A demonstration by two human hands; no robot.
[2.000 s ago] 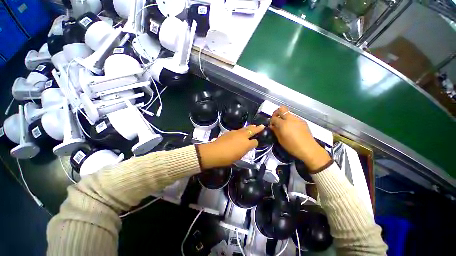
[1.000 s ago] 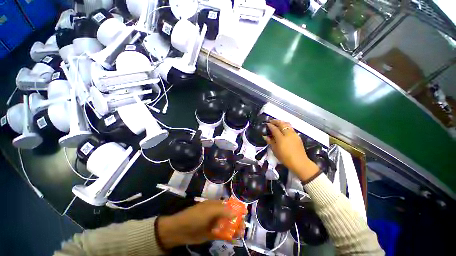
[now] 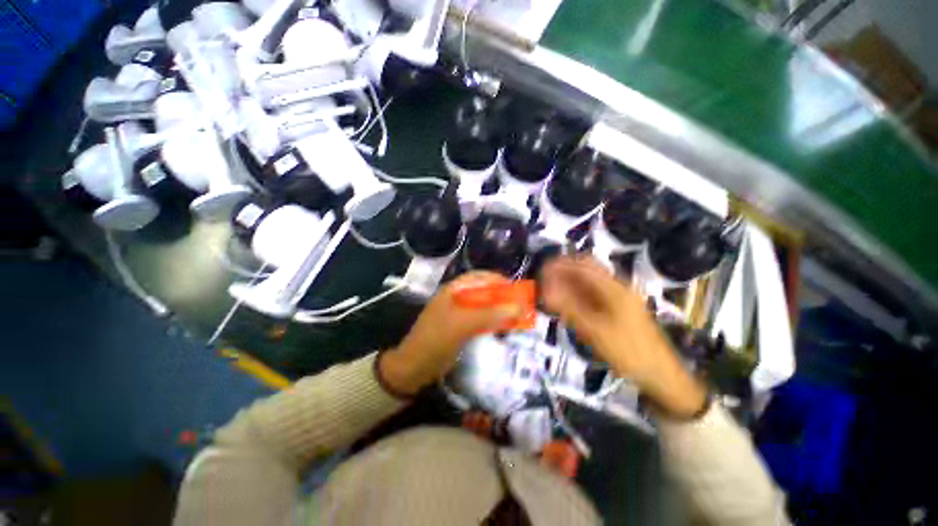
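Note:
My left hand (image 3: 449, 327) holds a flat bright orange piece (image 3: 511, 304) in front of my body. My right hand (image 3: 599, 313) is at the right edge of the orange piece, its fingers blurred and bent; whether it grips anything cannot be told. Beyond my hands stand rows of cameras with glossy black ball heads (image 3: 495, 242) and white bodies. Some of the nearer cameras are hidden by my hands.
A pile of white cameras (image 3: 298, 154) with trailing cables lies at the left. A green conveyor (image 3: 710, 62) with a metal rail runs behind. A carton tray with white sleeves (image 3: 762, 298) is at the right. More orange pieces (image 3: 561, 457) lie near my body.
The view has tilted down towards my body. My right hand has left the black ball and come to the orange piece. My left hand took up the orange piece and now holds it nearer my right.

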